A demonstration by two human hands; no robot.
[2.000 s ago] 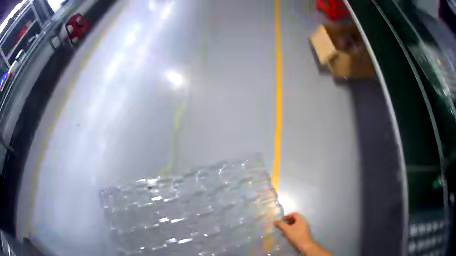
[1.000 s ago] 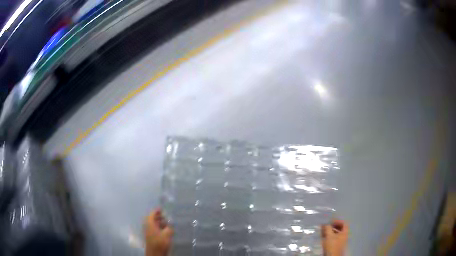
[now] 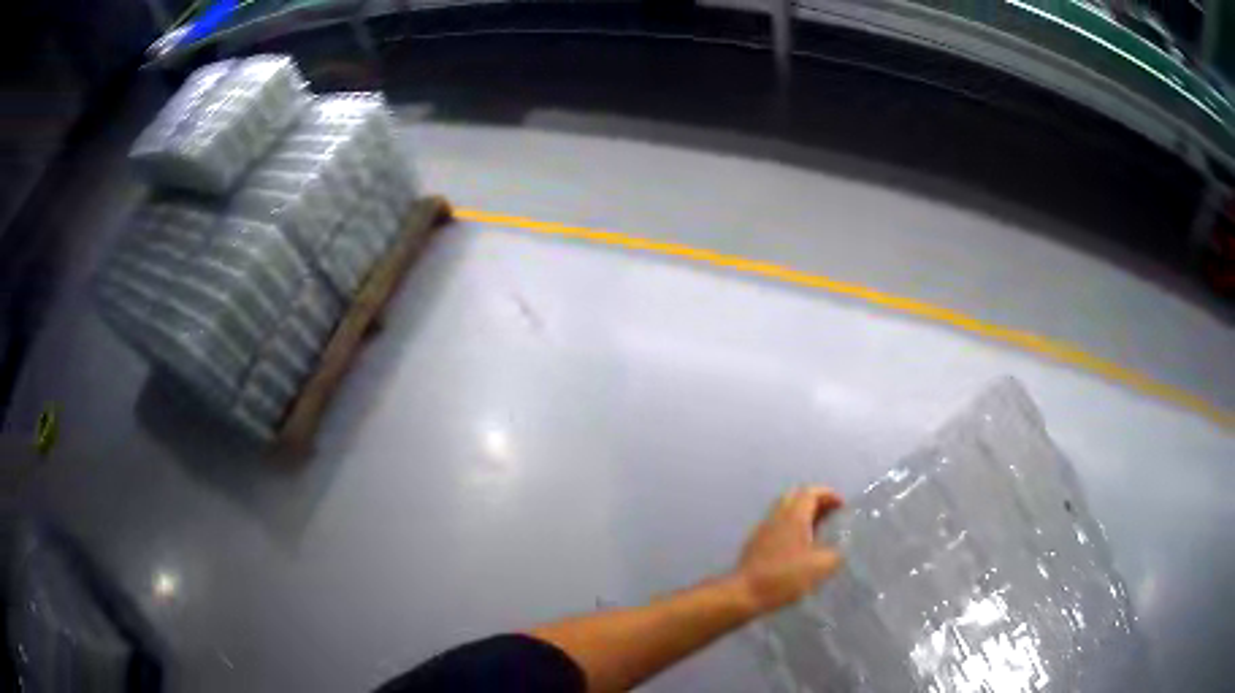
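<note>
A clear, shiny blister tray [image 3: 975, 542] with rows of moulded pockets is at the lower right, tilted above the floor and cut off by the bottom edge. My left hand [image 3: 790, 548] grips its left edge between thumb and fingers, with the bare forearm and dark sleeve reaching in from the bottom. The pockets I can see hold nothing. My right hand is not in the picture.
Stacks of empty blister trays [image 3: 271, 230] stand on a wooden pallet [image 3: 359, 332] at the upper left. A yellow lane line [image 3: 759, 271] crosses the grey floor. A green-edged bench line runs along the top. A yellow ring [image 3: 46, 431] lies at far left.
The view has swung left, bringing the pallet of tray stacks into the picture. The tray has moved to the lower right and turned at an angle. My right hand has left the picture.
</note>
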